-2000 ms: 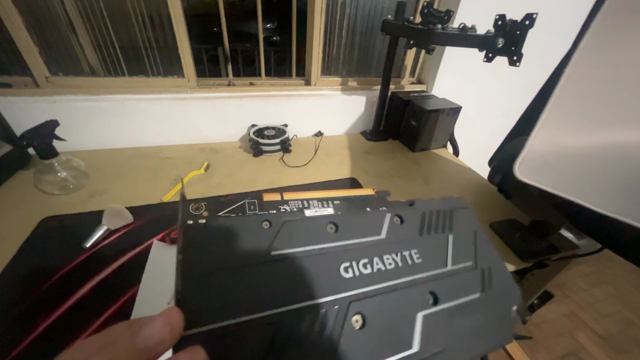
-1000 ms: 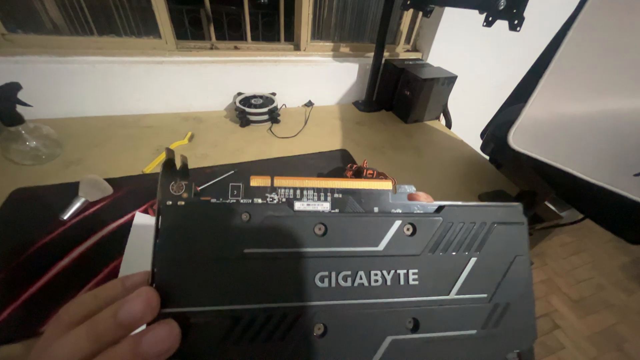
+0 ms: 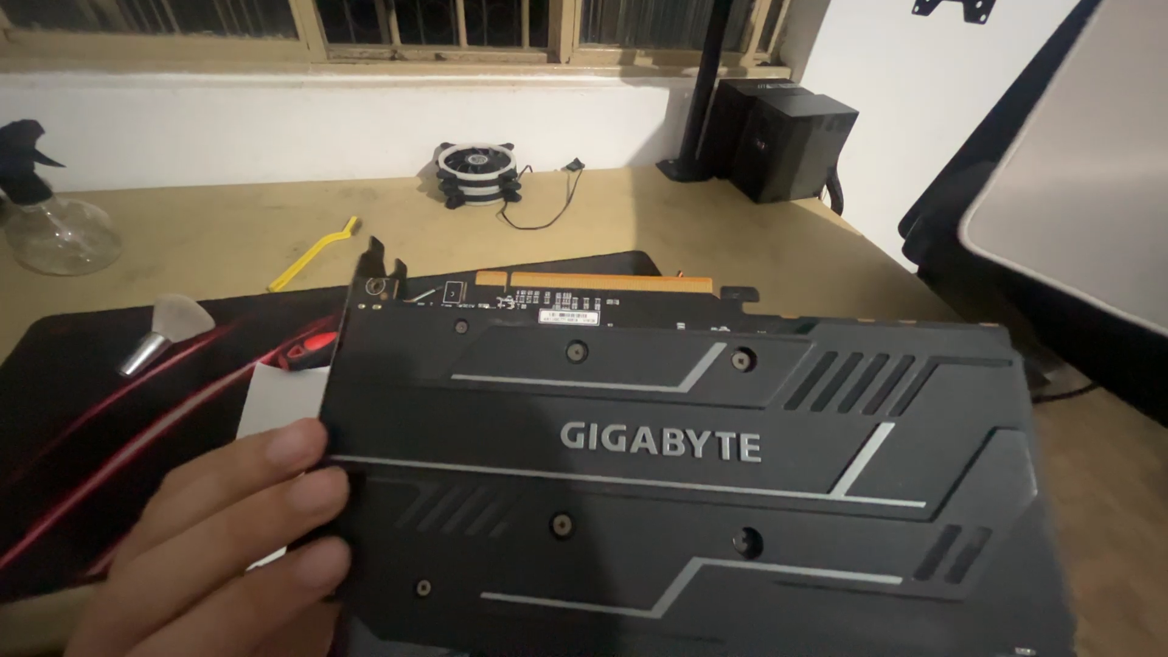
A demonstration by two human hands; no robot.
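Observation:
A black Gigabyte graphics card (image 3: 675, 484) fills the lower middle of the head view, its backplate facing me and its gold edge connector along the top. My left hand (image 3: 237, 538) grips the card's left end, by the metal bracket, with several fingers showing and the thumb hidden. My right hand is out of sight. Beyond the card's left end, a makeup-style brush (image 3: 169, 333) lies on a black and red mat (image 3: 55, 374). A yellow small brush (image 3: 315, 254) rests behind the mat. Part of a white paper-like sheet (image 3: 283, 397) shows beside my fingers.
A case fan (image 3: 476, 172) with a cable lies near the wall on the desk (image 3: 383, 201). The spray bottle (image 3: 59, 228) stands at far left. A black monitor stand pole (image 3: 707, 91) and a black box-shaped object (image 3: 794, 146) are at back right. A large pale panel (image 3: 1077, 173) juts in at right.
The card has turned from a slant to nearly level, with my left hand still on its left end. A fingertip visible at its top edge one second ago is now out of sight.

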